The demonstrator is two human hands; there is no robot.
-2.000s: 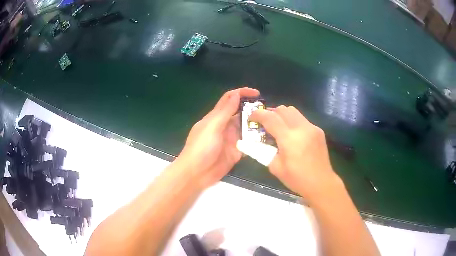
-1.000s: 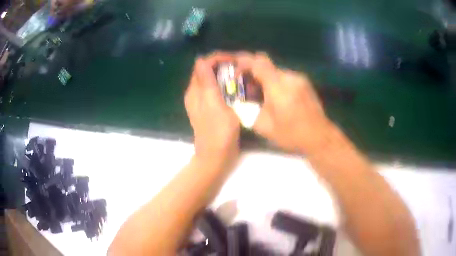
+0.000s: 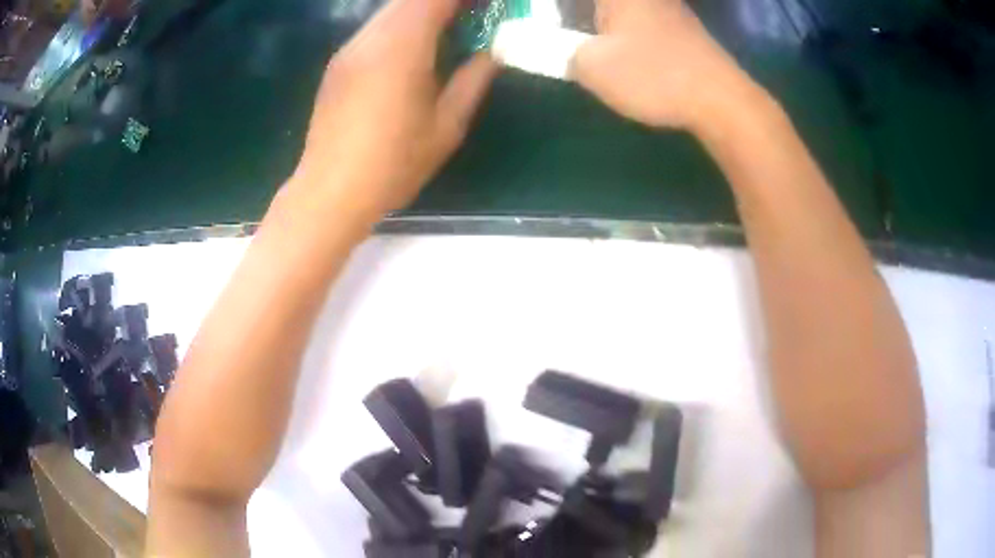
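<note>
My left hand (image 3: 382, 109) is over the belt at the top, its fingers cut off by the upper edge. My right hand (image 3: 655, 60) is opposite, also partly cut off. A white wrap or pad (image 3: 540, 49) is at my right hand's fingers and points toward my left hand. A green circuit board (image 3: 504, 13) shows in part between the hands, blurred at the top edge. Whether either hand grips it cannot be told. Black adapter housings (image 3: 460, 449) lie in a loose pile on the white surface (image 3: 524, 305) between my forearms.
A heap of black plug-side housings (image 3: 109, 371) lies at left, near a brown carton (image 3: 82, 507). The dark green belt (image 3: 611, 169) runs beyond the white surface's raised edge. A small green board (image 3: 134, 135) lies on it at left, with blurred clutter behind.
Both hands have moved up and away from me to the top edge. The silvery piece held between them earlier is no longer clearly seen. The view has shifted, showing more of the near housing pile.
</note>
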